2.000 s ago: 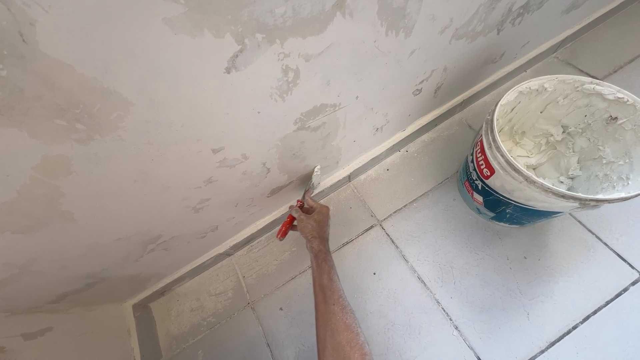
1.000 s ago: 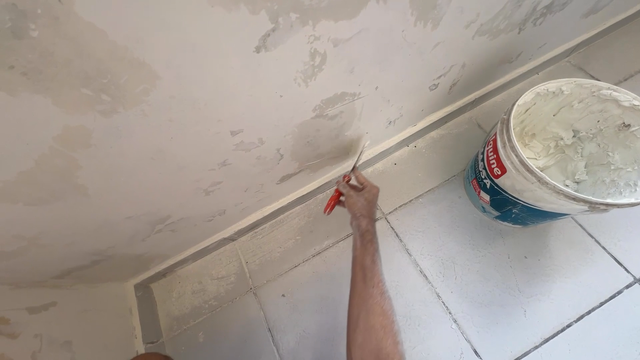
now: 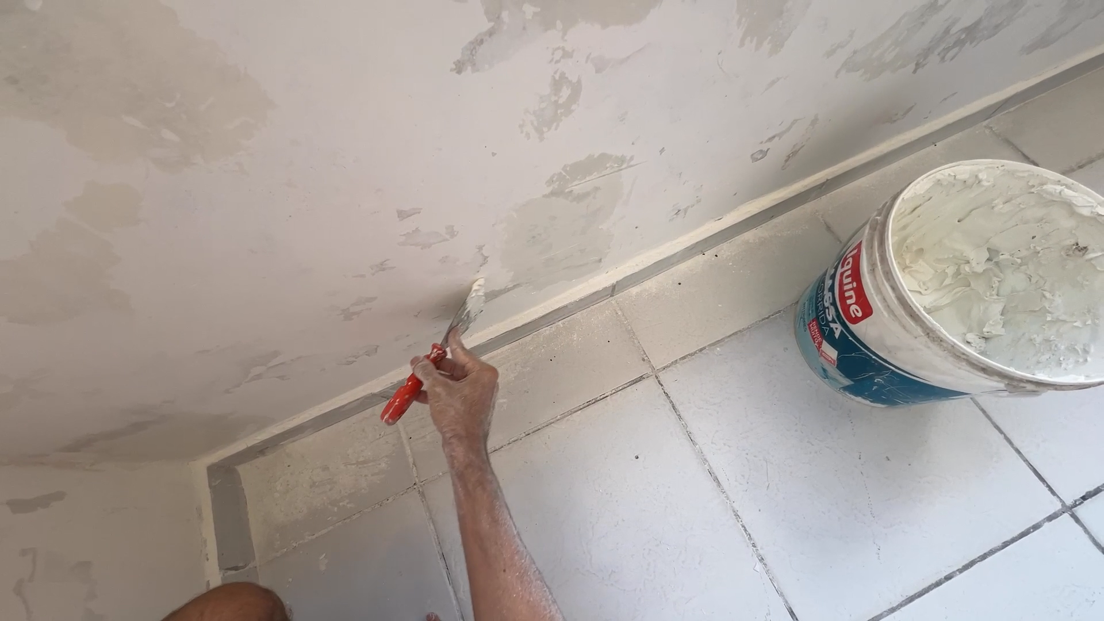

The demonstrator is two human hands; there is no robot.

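My right hand holds a putty knife with a red handle and a narrow metal blade. The handle's butt points down and left, and a finger reaches up to the base of the blade. Pale filler coats the blade, whose tip is at the low part of the patchy wall, left of a damp-looking grey-green patch. Whether the tip touches the wall cannot be told. On the right stands a plastic bucket of off-white filler. My left hand is out of view.
Grey tape runs along the floor's edge at the wall's foot and turns at the corner on the left. Large white floor tiles with dark joints lie below. A rounded bit of bare skin, perhaps a knee, shows at the bottom left.
My right hand first moved right along the wall's foot, then back left, past where it was two seconds ago. The putty knife stays in its grasp. The bucket stands where it stood.
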